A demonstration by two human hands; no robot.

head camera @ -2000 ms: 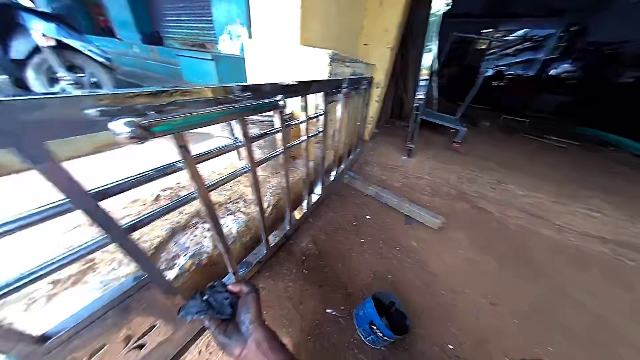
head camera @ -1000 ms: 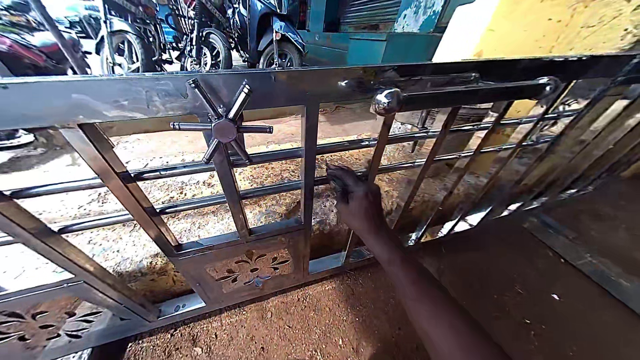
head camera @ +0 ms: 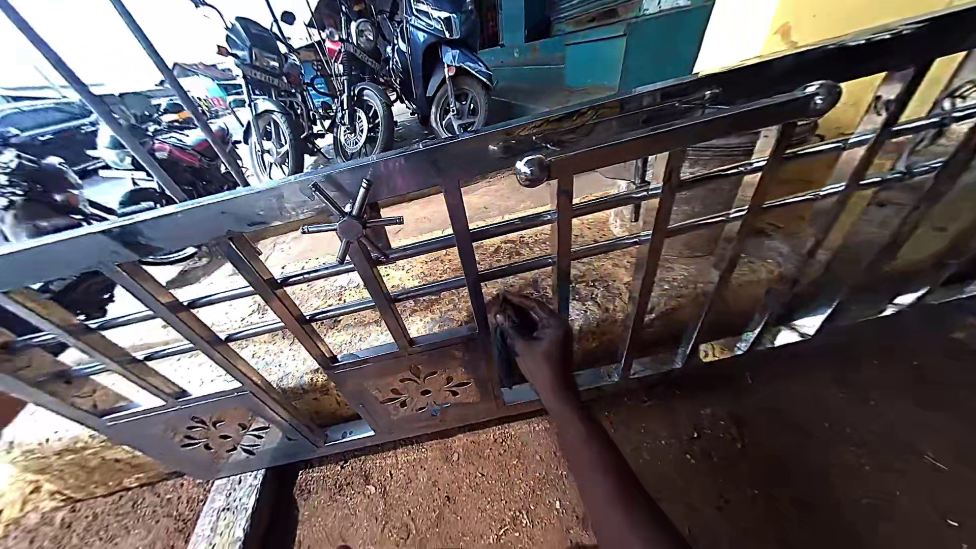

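A shiny metal gate with a flat top rail (head camera: 191,217) leans across the view. My right hand (head camera: 545,343) comes up from the lower right, fingers closed around a dark cloth (head camera: 505,347). The cloth lies against an upright bar (head camera: 463,252) of the gate, just below the lower round rod and right of a panel with a cut-out flower (head camera: 427,390). To the hand's upper left is a spoked metal knob (head camera: 350,229); above it is the ball end (head camera: 531,170) of a long handle. My left hand is out of view.
Beyond the gate stand a dark blue scooter (head camera: 450,65), motorcycles (head camera: 263,99) and a yellow wall (head camera: 831,27). A light metal or wooden beam (head camera: 229,507) lies under the gate at lower left, on reddish soil (head camera: 404,488).
The view has swung left along the gate since the oldest frame. My right hand, at rod height one second ago, is now a little lower, still holding the dark cloth.
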